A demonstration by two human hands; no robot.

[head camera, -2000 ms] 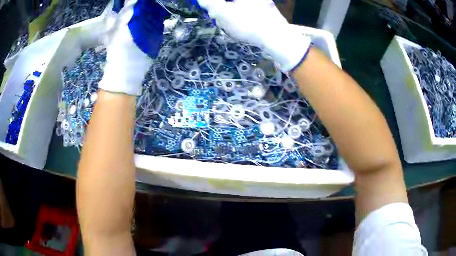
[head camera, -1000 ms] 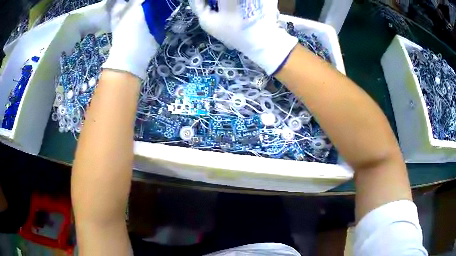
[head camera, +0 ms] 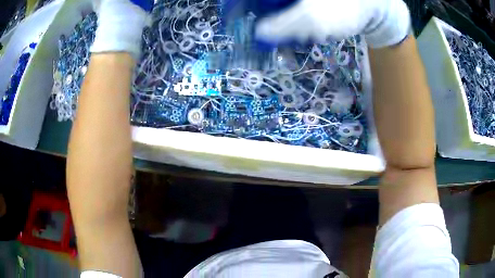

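Observation:
The large white foam bin (head camera: 255, 155) in front of me is full of blue wired circuit boards (head camera: 244, 108) with round discs (head camera: 195, 115) and thin white leads. My left hand (head camera: 122, 24), in a white glove with blue, is at the bin's back left; its fingers are cut off by the top edge. My right hand (head camera: 320, 24), gloved and blurred, is over the back middle of the bin. Its blue fingers are closed on a blurred blue board panel (head camera: 241, 46) above the pile. How many boards it holds cannot be told.
A narrow white bin with deep blue parts (head camera: 16, 81) is at far left, with wired boards (head camera: 73, 65) between it and the main bin. A side foam bin (head camera: 448, 92) of wired boards is at right. A red stool or crate (head camera: 49, 222) is on the floor at left.
My right hand has moved right, away from my left hand, and the blurred panel now shows beneath it. My left hand is higher in the picture. The view has shifted, so the bins sit higher.

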